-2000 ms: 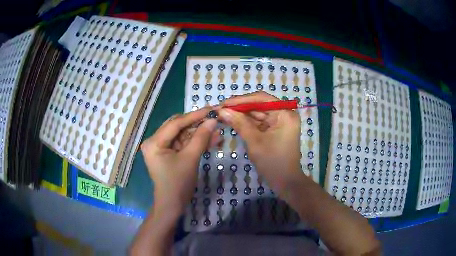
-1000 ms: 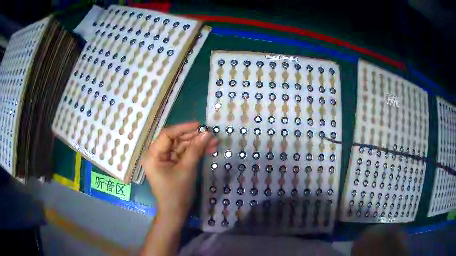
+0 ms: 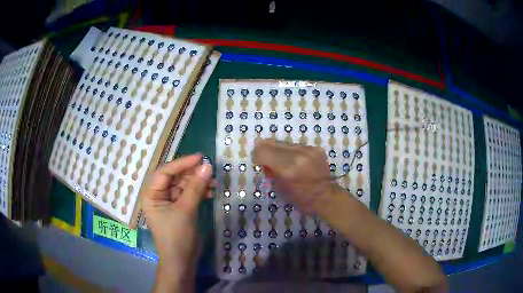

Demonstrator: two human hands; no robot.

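Note:
The white working board (image 3: pixel 291 84) lies in front of me, with rows of small dark round parts and bare tan slots. My left hand (image 3: pixel 178 191) is beside its left edge and pinches one dark round part (image 3: pixel 205 159) between thumb and finger. My right hand (image 3: pixel 295 169) is blurred over the middle of the board, fingertips low over a row with tan slots. A small red bit of the test probe (image 3: pixel 266 170) shows under its fingers; the rest is hidden. The thin probe lead (image 3: pixel 358 154) runs from that hand to the right.
A slanted stack of boards (image 3: pixel 135 106) stands at left, with a thicker pile (image 3: pixel 43 120) beyond it. A part-filled board (image 3: pixel 430 143) and another board (image 3: pixel 502 183) lie at right. A green label (image 3: pixel 114 230) is at the front edge. Red tape (image 3: pixel 321 56) and blue tape cross the back.
My right hand left the view, then came back over the board; the probe, earlier pointed at the part between both hands, is now mostly hidden. My left hand moved left and lower, still pinching a part.

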